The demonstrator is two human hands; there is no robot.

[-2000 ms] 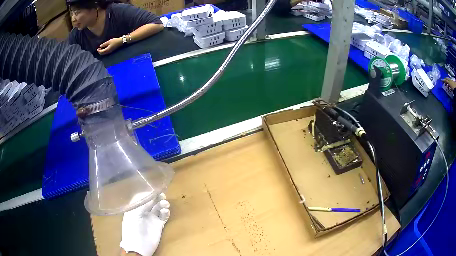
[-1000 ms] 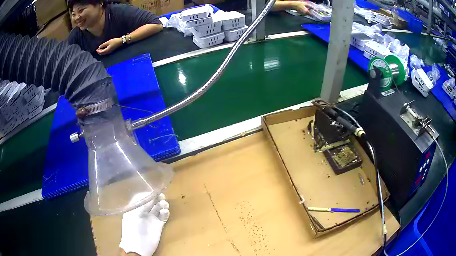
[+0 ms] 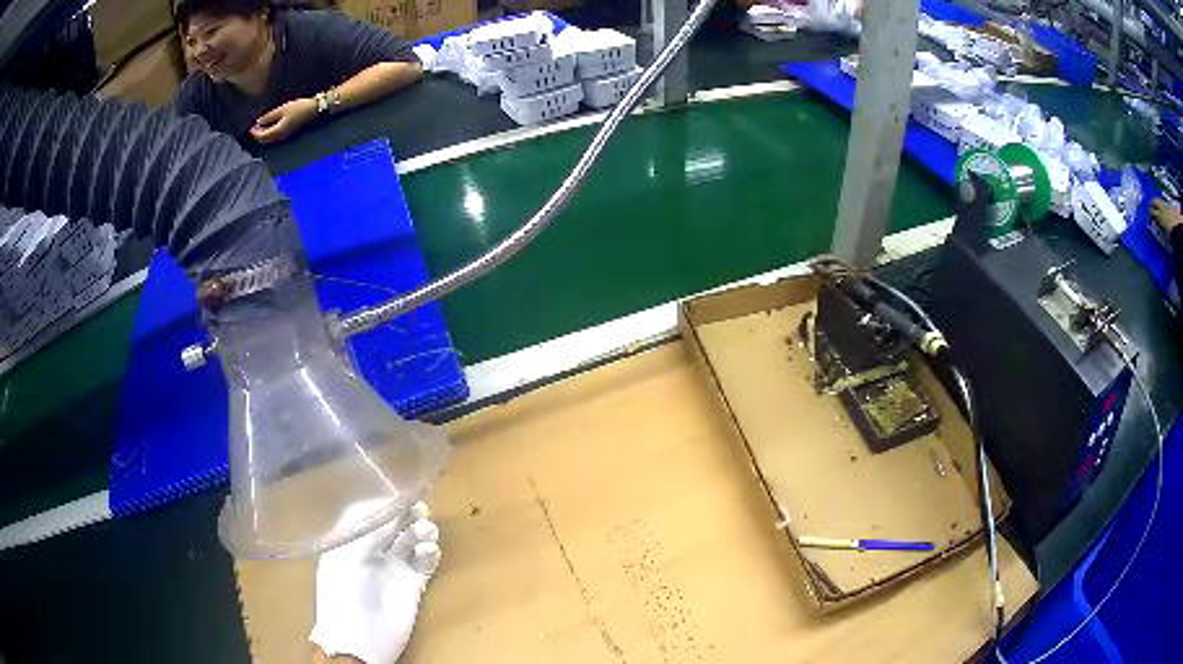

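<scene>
My left hand, in a white glove, rests on the tan board at the lower left, its fingers curled. Its upper part lies at the rim of the clear funnel hood and shows partly through the plastic. No work piece shows in it; whether it grips the rim is unclear. My right hand is not in view. The soldering iron sits in its dark stand in the cardboard tray on the right. A thin blue and pale pen-like tool lies in the tray.
A black ribbed duct and thin metal gooseneck meet the hood. A black machine with a green solder spool stands right. Beyond are a green belt, metal post, white housings and a leaning person.
The person opposite has turned and raised their head. Far hands and white housings at the upper right have shifted. My left hand, the hood and the tray have not visibly moved.
</scene>
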